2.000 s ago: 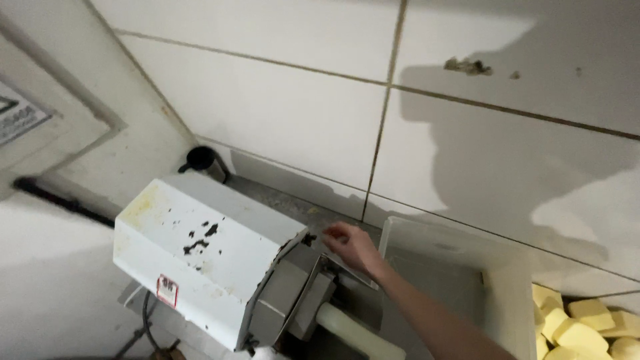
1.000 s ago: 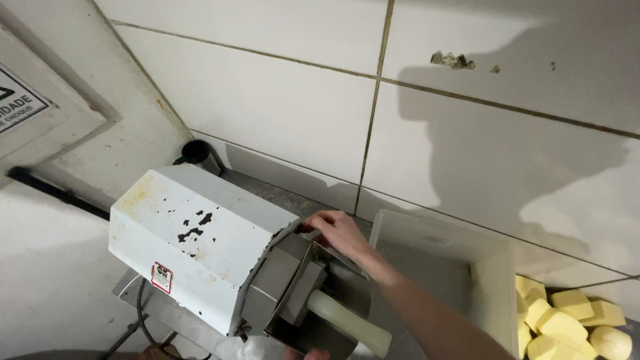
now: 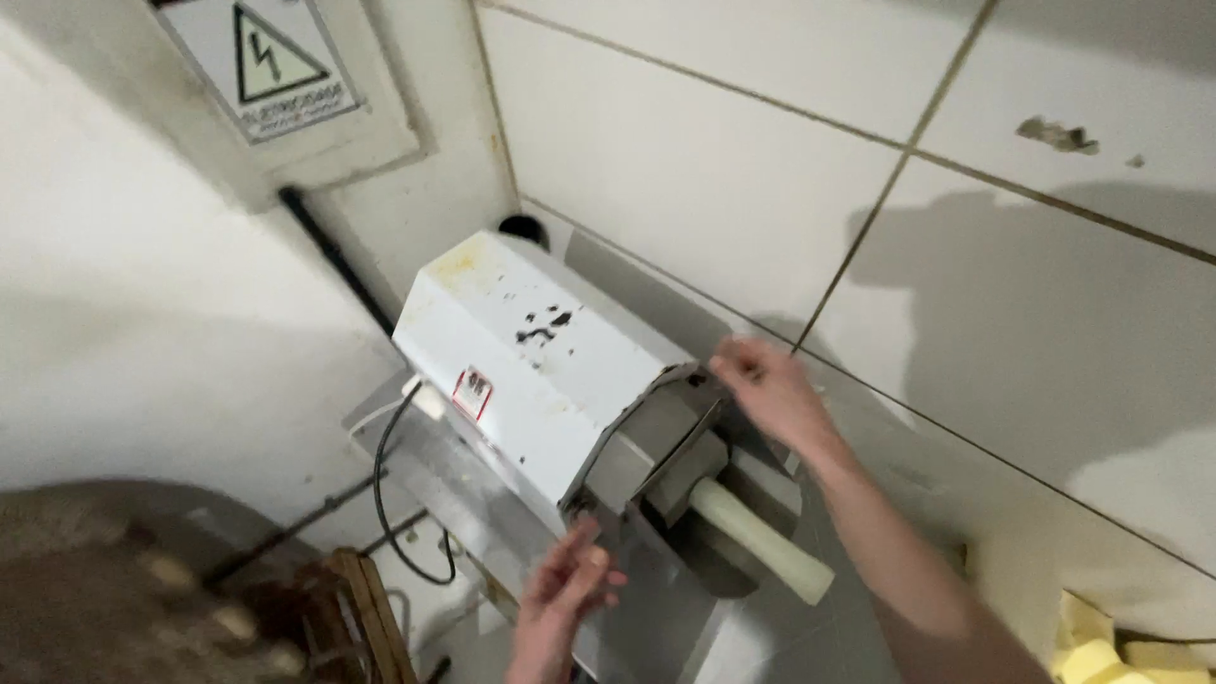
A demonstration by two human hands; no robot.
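Observation:
A white metal machine housing (image 3: 532, 351) with chipped paint sits slanted on a metal table (image 3: 437, 484). At its front end are a grey metal block and a metal tray or guard (image 3: 665, 560), with a pale plastic tube-like handle or pusher (image 3: 760, 541) sticking out toward the lower right. My right hand (image 3: 769, 389) is beside the housing's right front corner, its fingers curled and blurred. Near the lower left front corner is my left hand (image 3: 570, 579), fingers bent beside the rim. Whether either hand holds something small cannot be told.
A tiled wall (image 3: 703, 161) stands behind, with a dark cup-like object (image 3: 522, 228) near the corner. A black cable (image 3: 380, 484) loops at the left, above a wooden crate (image 3: 375, 617). Yellow blocks (image 3: 1092, 655) lie at the lower right. An electricity warning sign (image 3: 275, 66) is at the upper left.
The translucent bin seen at the right of the machine in the earlier frames no longer shows there. My left hand has come into clear view at the housing's front corner. The view has shifted.

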